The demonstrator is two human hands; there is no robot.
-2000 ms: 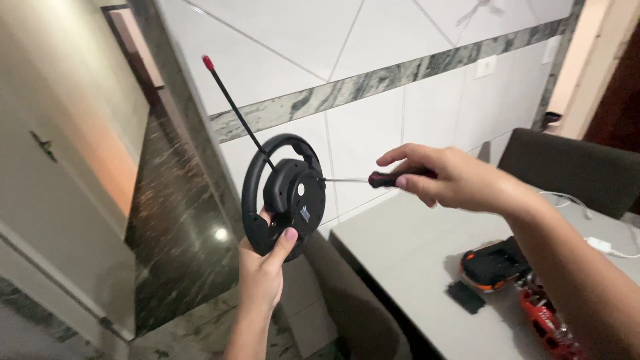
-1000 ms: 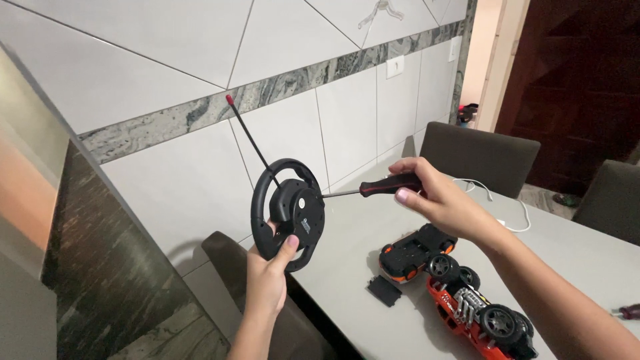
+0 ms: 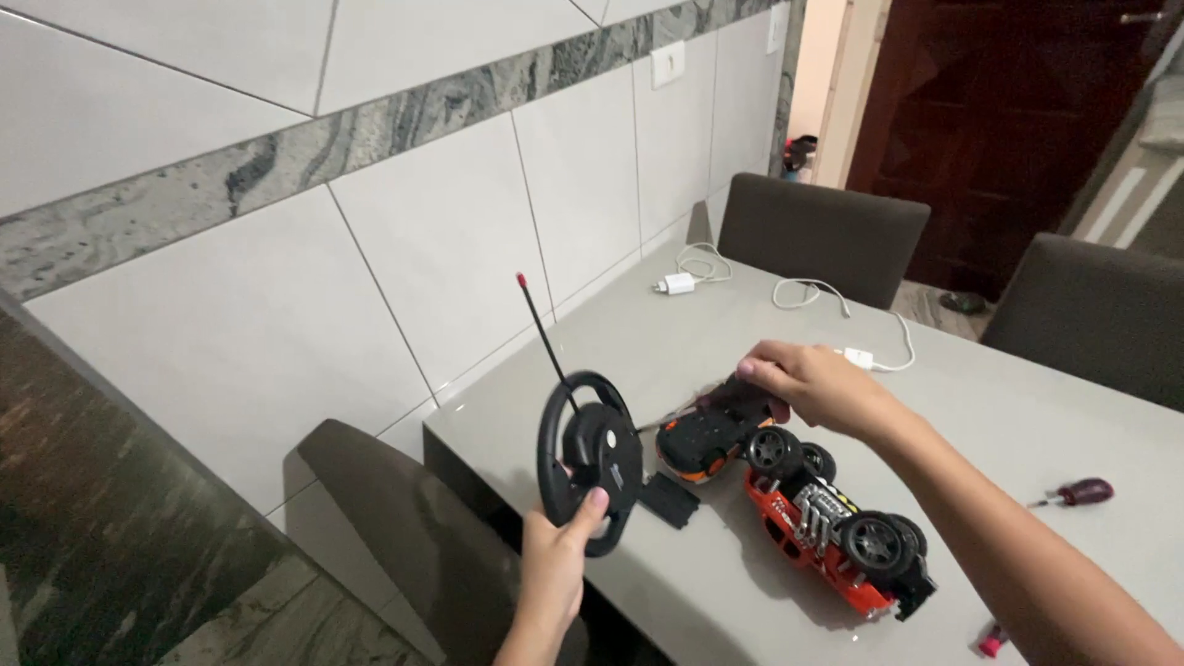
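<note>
My left hand (image 3: 560, 555) grips the lower rim of a black steering-wheel toy remote control (image 3: 606, 453), whose thin antenna (image 3: 546, 338) with a red tip points up. My right hand (image 3: 805, 384) holds a screwdriver by its dark handle (image 3: 740, 396); the shaft reaches left to the hub's edge, and whether its tip touches cannot be told. Behind and below the screwdriver lies a black and orange toy car (image 3: 708, 442), wheels not clearly seen. A red toy truck (image 3: 823, 541) with big black wheels lies beside it. A small black plastic cover (image 3: 670, 500) is on the table near the remote.
On the grey table (image 3: 1036, 416) lie a white charger (image 3: 678, 283) with cable, another white cable plug (image 3: 858, 358), a small screwdriver (image 3: 1084, 492) at right and a red-tipped object (image 3: 992, 640) by my right forearm. Dark chairs (image 3: 819, 231) surround the table; a tiled wall (image 3: 444, 240) stands at left.
The view has turned right and down. Both hands keep hold of the remote and the screwdriver, which now appear in front of the table rather than the tiled wall.
</note>
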